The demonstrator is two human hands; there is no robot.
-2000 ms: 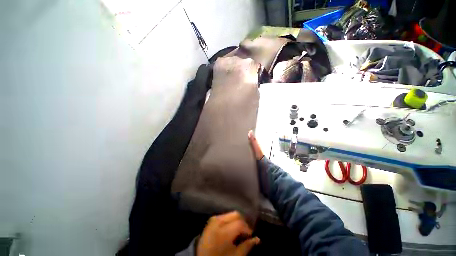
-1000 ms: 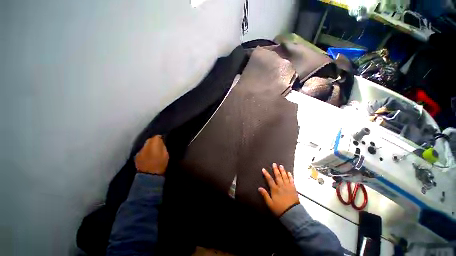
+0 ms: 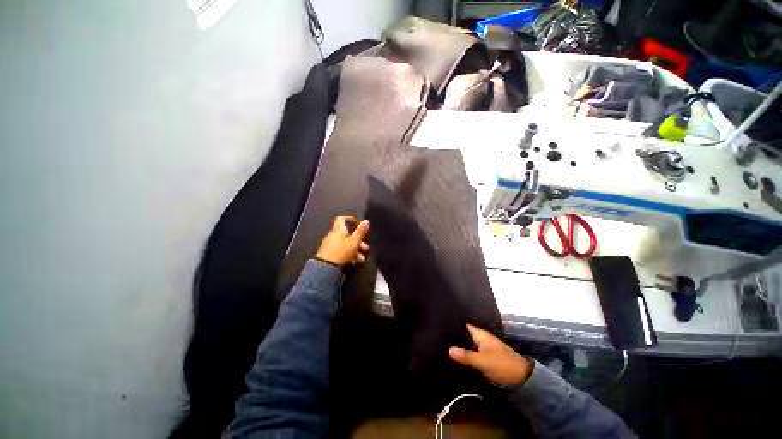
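Observation:
A large grey-brown fabric panel lies on the white table left of the sewing machine, with black cloth along its left side. My left hand pinches the edge of a dark fabric piece that lies partly raised over the panel. My right hand holds the lower right edge of the same dark piece near the table's front edge, thumb and fingers around it. The lower part of the cloth falls into dark shadow over the lap.
The white sewing machine head stands at the right. Red-handled scissors, a black smartphone and keys lie before it. More cloth is heaped at the back. A white cord hangs at the bottom.
My left hand has moved right from the black cloth to the dark piece's edge. My right hand has moved down from lying flat on the panel to gripping its edge. The view has shifted.

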